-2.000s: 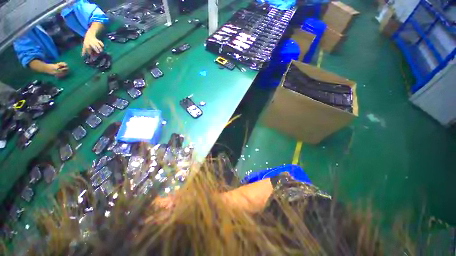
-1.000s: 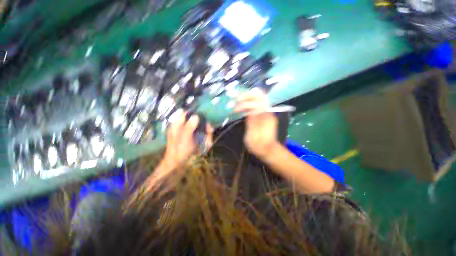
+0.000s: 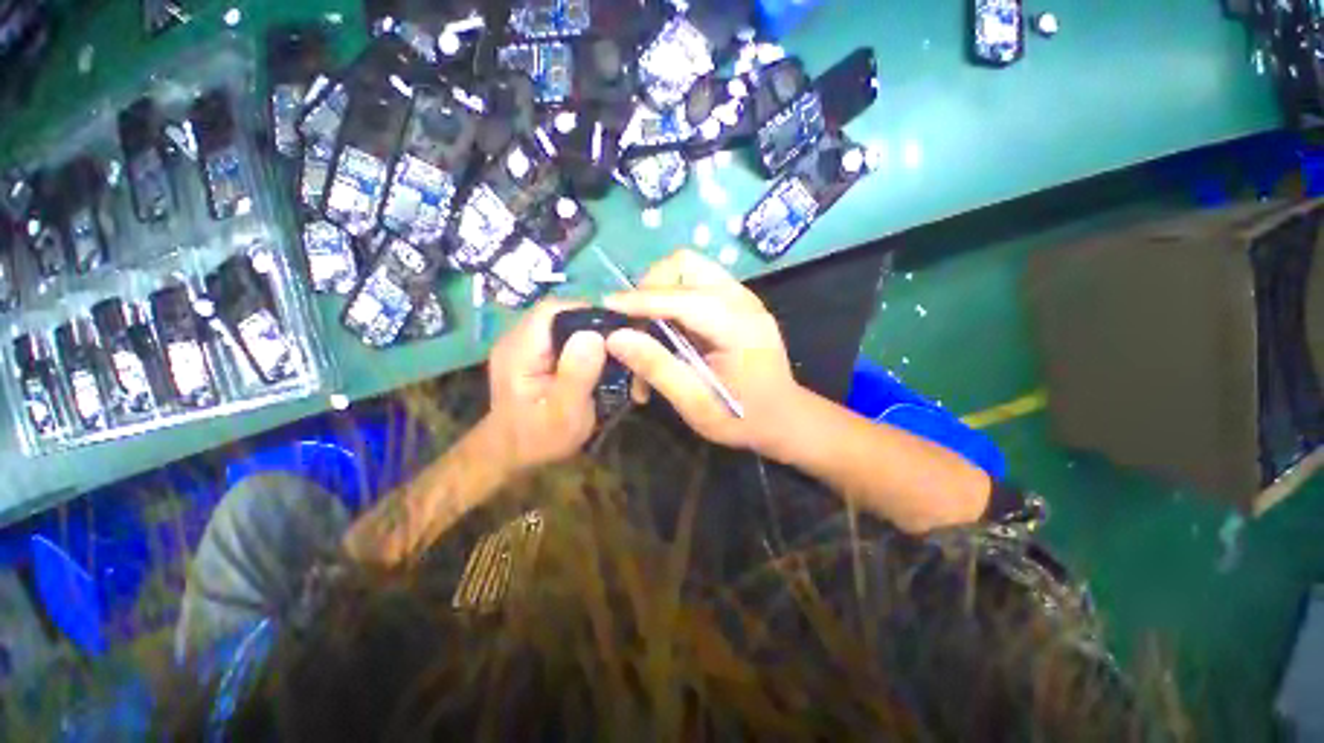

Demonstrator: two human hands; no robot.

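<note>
My left hand (image 3: 540,380) holds a black phone half-assembly (image 3: 593,322) at the bench's front edge, thumb on its near face. My right hand (image 3: 707,346) touches the same phone with thumb and fingers and also holds a thin, light metallic stick, likely tweezers (image 3: 703,372), slanting across the fingers. Much of the phone is hidden by both hands. A heap of opened phone bodies (image 3: 421,196), black with silvery-blue inner faces, lies just beyond my hands.
A clear blister tray (image 3: 309,380) with two rows of phones lies at the left. A single phone (image 3: 998,29) lies apart at the top, beside a small round item (image 3: 1047,23). A brown carton (image 3: 1147,341) stands at the right. Blue stools (image 3: 912,417) show below the green bench (image 3: 958,145).
The view has turned down and left onto the hands. My right hand has come in to meet my left at the phone. The blue tray with white contents has mostly left the picture.
</note>
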